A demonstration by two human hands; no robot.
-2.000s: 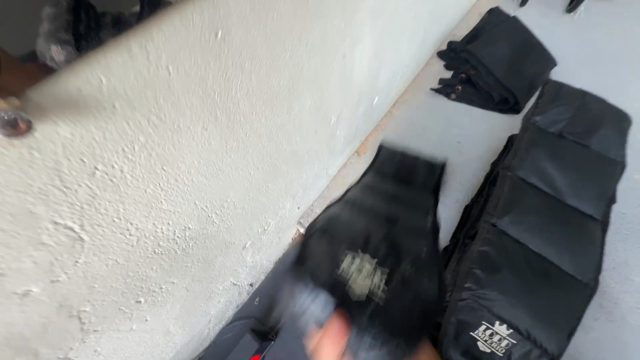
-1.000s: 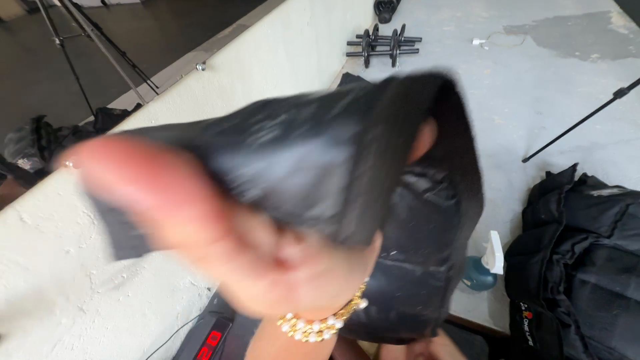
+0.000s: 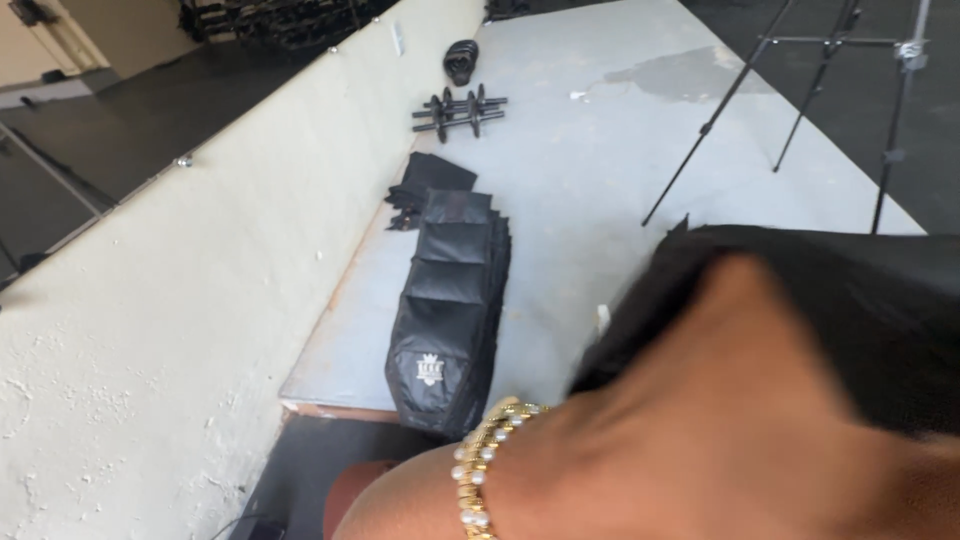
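My left hand (image 3: 712, 420), blurred and wearing a gold and pearl bracelet (image 3: 476, 465), reaches across the lower right. It lies against black fabric (image 3: 847, 300); its fingertips are hidden or blurred, so its grip cannot be told. To the left of the wrist, a stack of long black quilted pads (image 3: 446, 300) lies on the grey platform, the top one bearing a pale crown emblem. Folded black cloth pieces (image 3: 439, 176) lie just beyond the stack, by the low wall. My right hand cannot be made out.
A rough white low wall (image 3: 187, 300) runs along the left. Dumbbells (image 3: 461, 112) and a black object (image 3: 460, 61) stand beside it on the grey platform (image 3: 555, 165). Tripod legs (image 3: 705, 131) rise at the upper right.
My braceleted left hand, raised across the left and middle with a black padded piece one second ago, is now at the lower right against black fabric. The view has shifted greatly.
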